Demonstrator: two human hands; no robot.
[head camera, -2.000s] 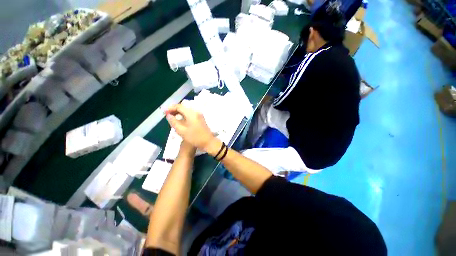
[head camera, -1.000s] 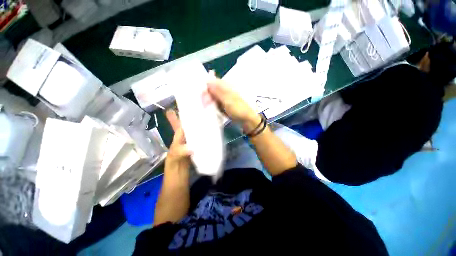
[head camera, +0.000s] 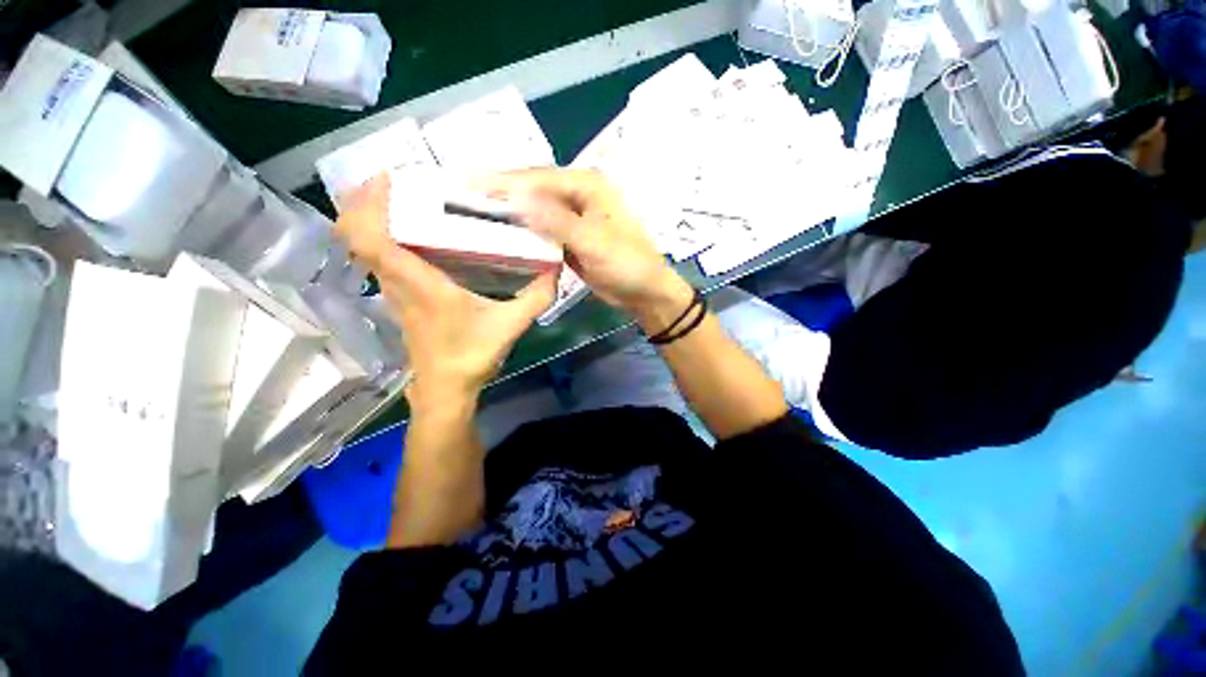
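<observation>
A small white carton with a reddish lower edge (head camera: 450, 228) is held in front of me above the bench edge. A dark slot or opening shows on its top. My left hand (head camera: 443, 311) grips it from the left and below, thumb at its near right corner. My right hand (head camera: 602, 245), wearing dark bands at the wrist, is at its right end, with the fingers blurred over the top. Thin white sheets (head camera: 741, 152) lie fanned just right of my hands. A white carton (head camera: 496, 132) lies behind the held one.
Large white cartons (head camera: 132, 410) lean in a stack at left; open ones with pale units (head camera: 139, 165) sit behind them. One carton (head camera: 304, 56) lies on the green conveyor. Corded cartons (head camera: 1018, 86) and a label strip (head camera: 889, 99) are at right, near a person in black (head camera: 1012, 304).
The long white piece in my hands has given way to a boxy carton with a reddish edge. My left hand has moved up and left around it. The view has shifted slightly.
</observation>
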